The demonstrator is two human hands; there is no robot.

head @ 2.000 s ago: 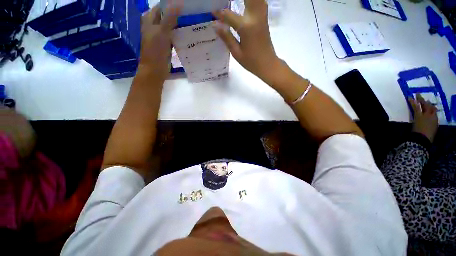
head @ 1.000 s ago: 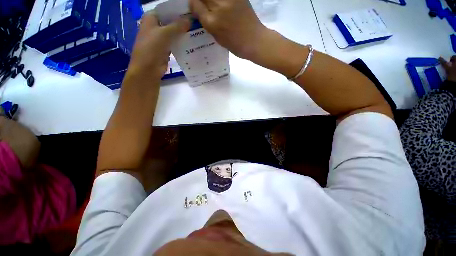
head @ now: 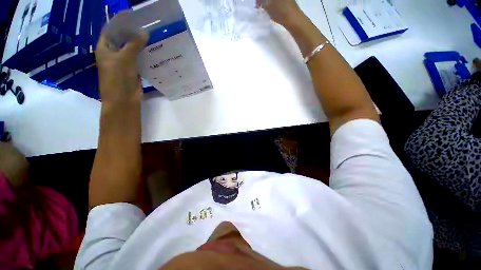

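A retail carton stands on the white table, its white printed side facing me and a blue band near its top. Its pale grey flap is at the upper end. My left hand holds the carton at its upper left, partly blurred. My right hand is at the top edge of the picture, partly cut off, beside a shiny heap of clear plastic pieces. Whether its fingers hold a piece cannot be told.
Blue stacked cartons stand at the left. A black slab like a smartphone lies at the right table edge. A white-and-blue box and a blue tray lie beyond. Neighbours in pink and leopard print sit either side.
My right hand has left the carton's top and moved right to the clear plastic. My left hand and the carton appear further left. The plastic heap shows more fully.
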